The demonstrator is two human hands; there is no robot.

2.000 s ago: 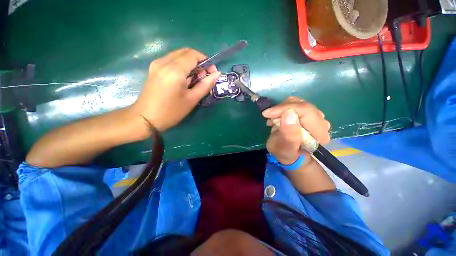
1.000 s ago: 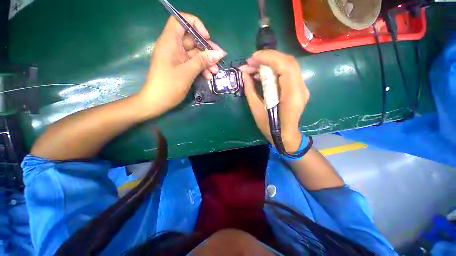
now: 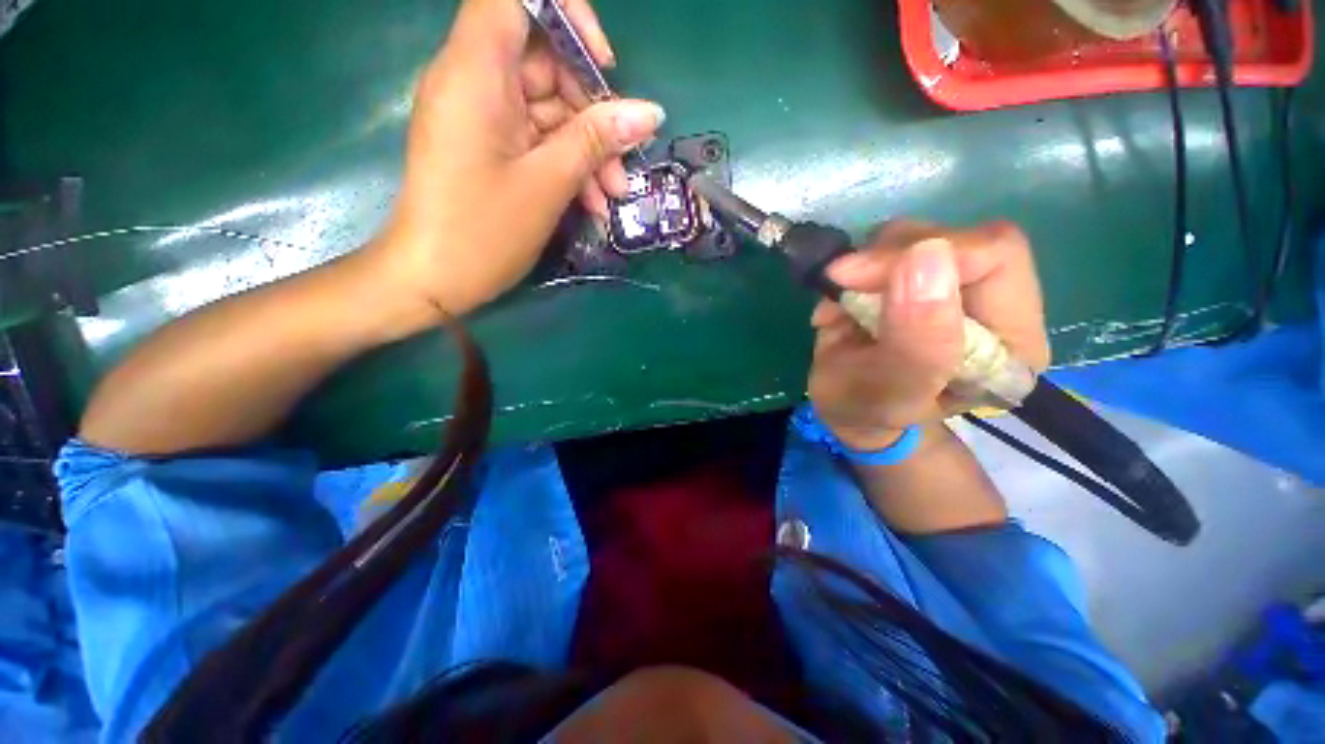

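Note:
The watch housing (image 3: pixel 653 212), a dark rounded square with a shiny rim and pale parts inside, sits on the black soldering fixture (image 3: pixel 708 150) on the green mat. My left hand (image 3: pixel 509 167) holds the slim silver tweezers (image 3: pixel 570 51), their lower end at the housing's top edge. Its fingertips are at the housing's upper left. My right hand (image 3: pixel 923 327) grips the soldering iron (image 3: pixel 1003 368) by its pale grip, and the metal tip points at the housing's upper right edge. I cannot tell whether the tip touches it.
A red plastic tray (image 3: pixel 1017 92) with a round tan pot (image 3: pixel 1003 26) is at the upper right, with black cords (image 3: pixel 1180 189) hanging over its edge. Thin solder wire (image 3: pixel 160 233) runs in from the left. Dark equipment (image 3: pixel 51 269) stands at the left edge. Blue cloth shows at far right.
A second ago my right hand was at the housing's right side with the iron pointing away. Now it is farther right and the iron's tip is at the housing. My left hand stays beside it.

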